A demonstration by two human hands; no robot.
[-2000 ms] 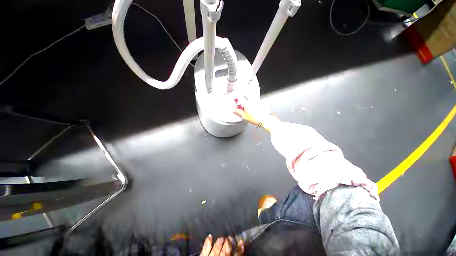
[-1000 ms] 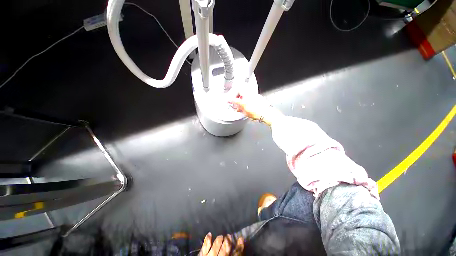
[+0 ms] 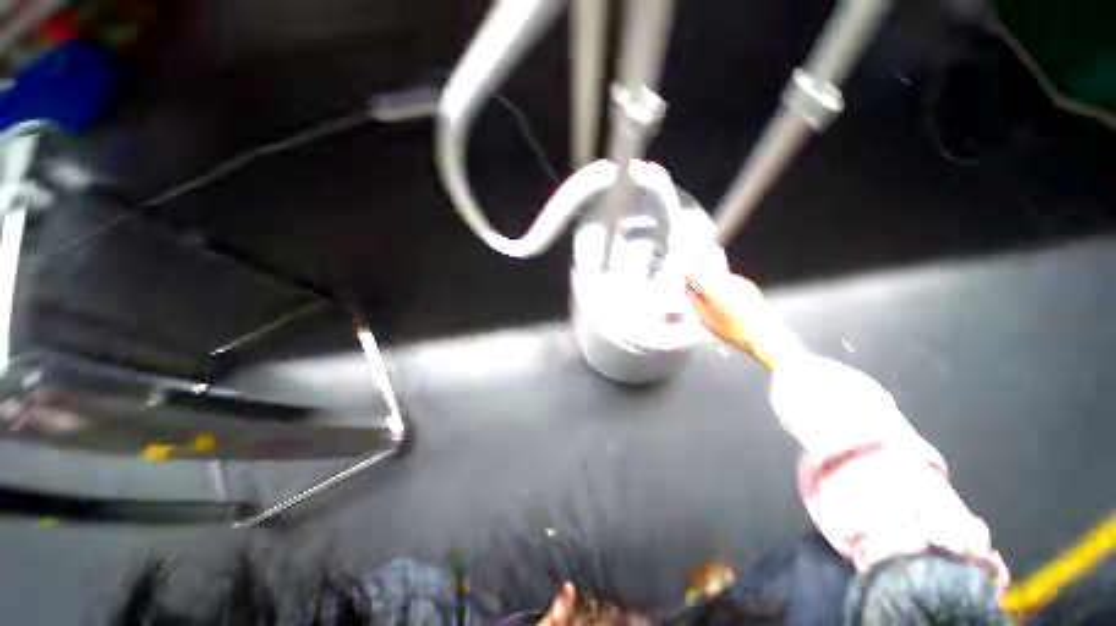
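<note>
The white garment steamer base [image 3: 630, 336] stands on the floor, with poles and a white steamer hose [image 3: 460, 153] rising from its top. My right hand [image 3: 731, 312] reaches from the right, in a white and pink sleeve, with its fingertips at the right side of the base's top. Blur and glare hide whether it grips anything. My left hand [image 3: 562, 604] shows only as a small part at the bottom edge, largely hidden by dark hair, so its hold cannot be seen.
A metal-framed stand or chair [image 3: 382, 379] is at the left. A power strip [image 3: 405, 105] with a cord lies on the dark floor behind. A yellow floor line [image 3: 1065, 570] runs at the lower right. A blue item [image 3: 59, 88] is at the upper left.
The view has shifted and blurred, so the steamer sits further right and lower. My right hand has moved slightly to the right edge of the base's top. Less of my left hand shows.
</note>
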